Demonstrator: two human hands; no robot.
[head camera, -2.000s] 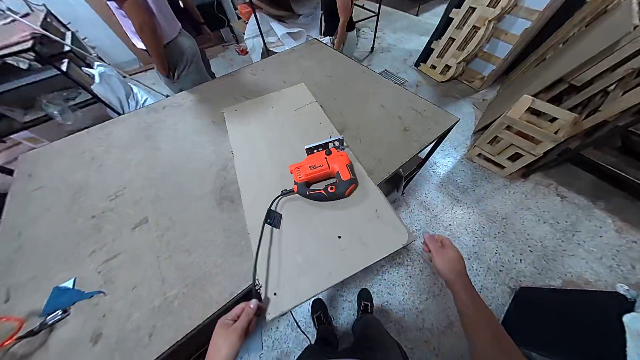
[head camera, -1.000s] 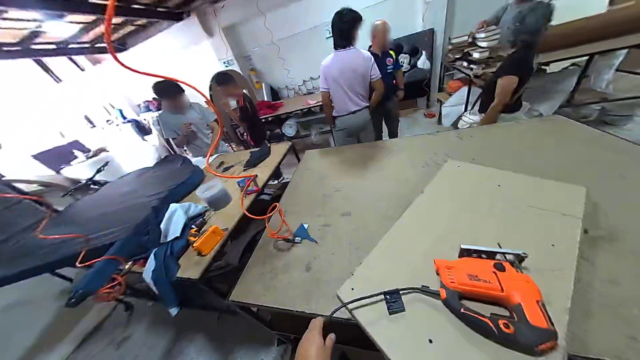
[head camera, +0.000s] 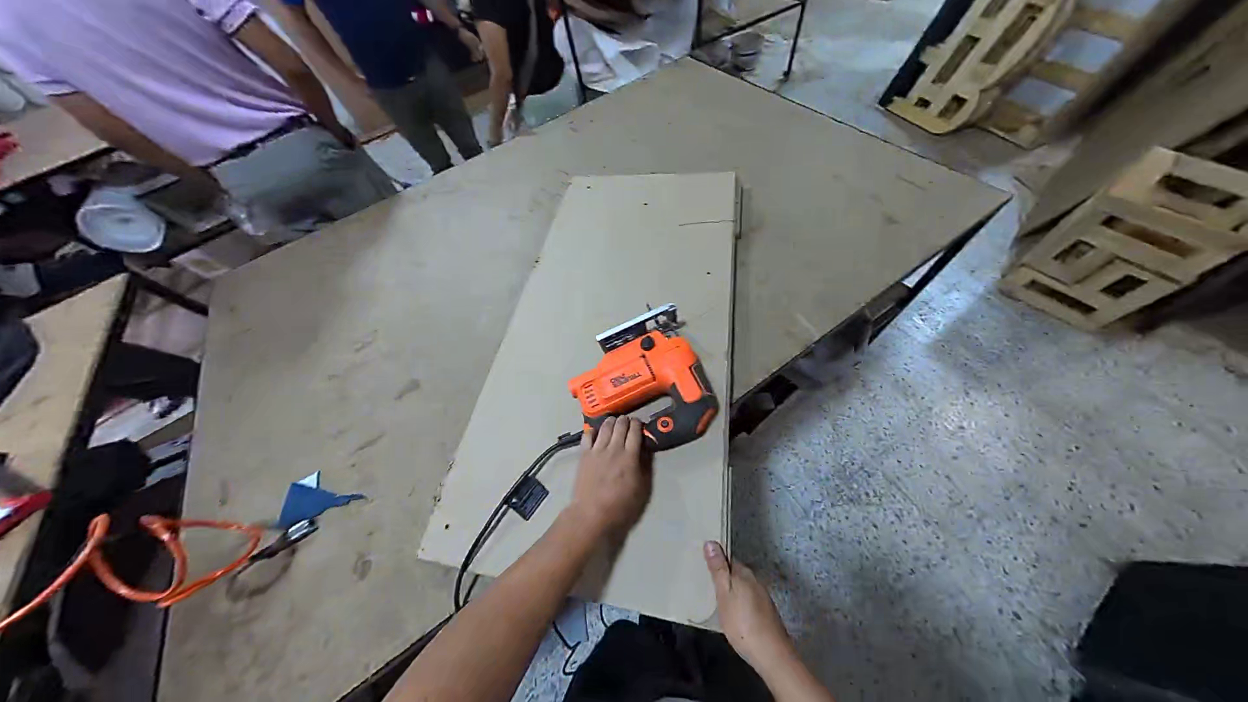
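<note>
An orange and black jigsaw lies on its side on a flat wooden board, its metal base plate pointing away from me. My left hand is on the rear of the jigsaw's black handle, near where the cable leaves it; whether the fingers wrap under the handle is hidden. The black cable with a small black tag runs down over the board's near edge. With the thumb on top, my right hand grips the board's right edge near its rounded corner; its other fingers are mostly hidden.
The board rests on a large worktable. An orange coiled air hose with a metal fitting and a blue scrap lie at left. Several people stand beyond the table. Slatted wooden pieces lean at right, above a speckled floor.
My left hand has moved from the board's near edge onto the jigsaw. My right hand, apart from the board two seconds ago, now holds its edge. The view swung left and back.
</note>
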